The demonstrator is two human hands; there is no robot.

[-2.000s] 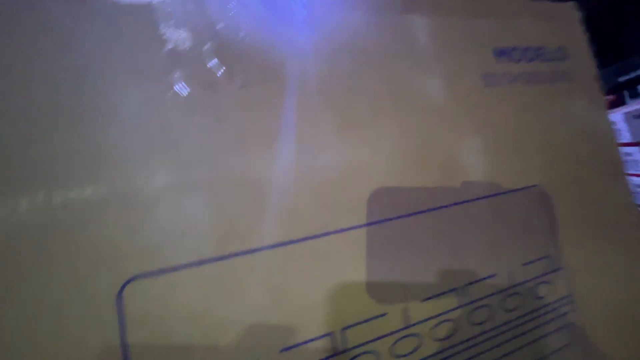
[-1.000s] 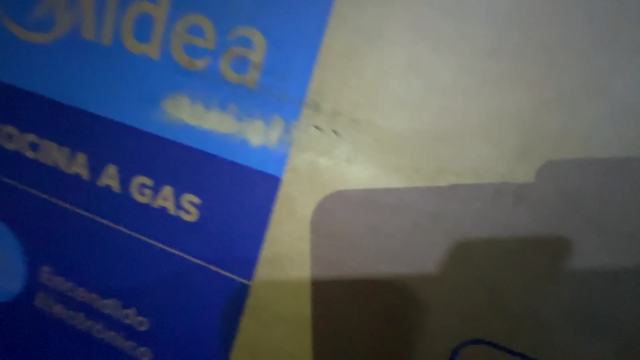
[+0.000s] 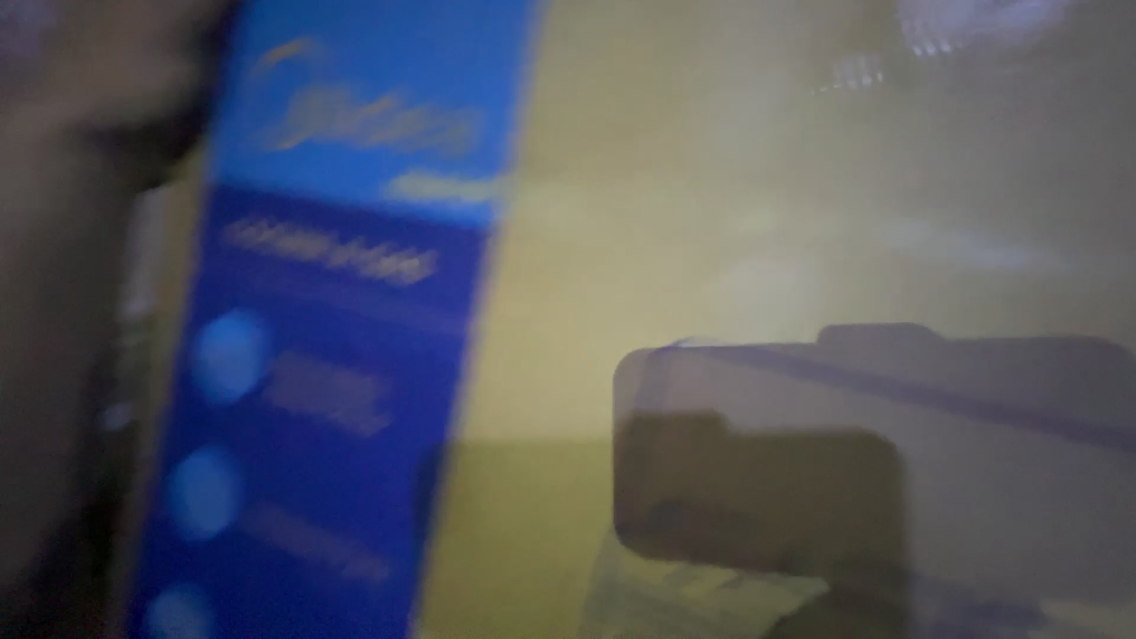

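A large cardboard appliance box [image 3: 568,293] fills most of the head view, very close and blurred by motion. Down its left part runs a printed panel [image 3: 328,373], light blue above and dark blue below, with writing and several pale blue round marks. Dark, rounded shadows lie over the lower right of the cardboard. Neither my left hand nor my right hand can be made out, so what they hold or touch is hidden.
Beyond the left edge of the box is a blurred grey-brown shape [image 3: 53,266] with dark areas beside it; what it is cannot be told. Shiny glare shows on the box's upper right.
The view has swung strongly across the box. The blue panel, partly visible one second ago, now shows with the box's left edge beside it.
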